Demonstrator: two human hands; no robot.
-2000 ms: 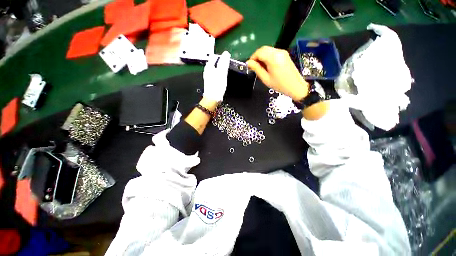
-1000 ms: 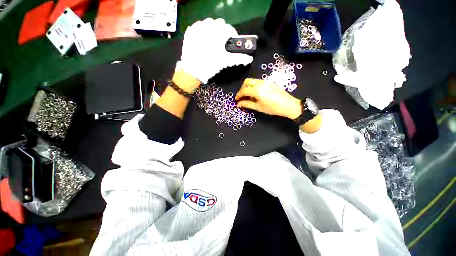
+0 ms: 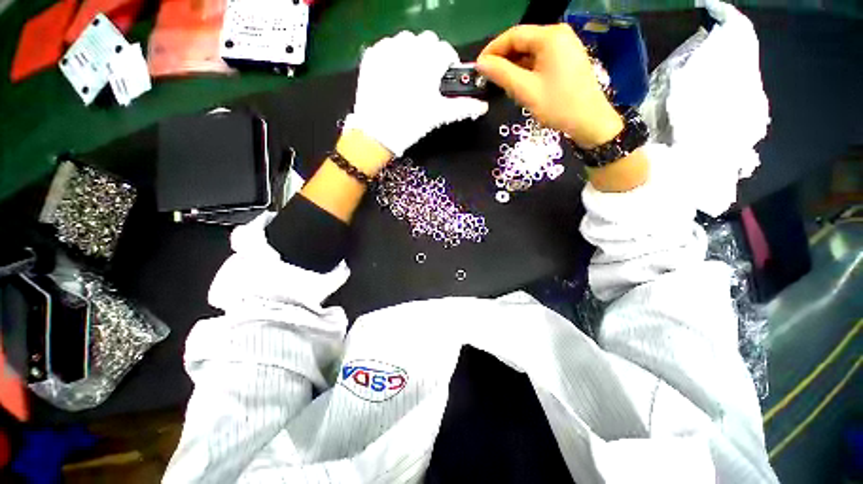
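My left hand [image 3: 407,93], in a white glove, holds a small black box-shaped unit [image 3: 462,81] whose end with two round terminals shows. My bare right hand [image 3: 558,83] has its thumb and fingertips at the right terminal. Whether a small part is between the fingertips cannot be told. A pile of flat washers [image 3: 428,208] lies on the black mat below the unit. A brighter pile of small rings [image 3: 530,156] lies to its right, below my right hand. Two single washers lie apart, nearer to me.
A blue bin [image 3: 625,57] is partly behind my right hand, with a crumpled white bag [image 3: 716,104] beside it. Black plates [image 3: 210,163], a hardware tray [image 3: 90,210] and a clear hardware bag [image 3: 118,336] lie left. White-faced units [image 3: 265,30] and red-orange pads [image 3: 189,38] are on the green belt.
My right hand has moved up from between the washer piles to the unit's right terminal. My left hand still holds the unit. The view has shifted slightly.
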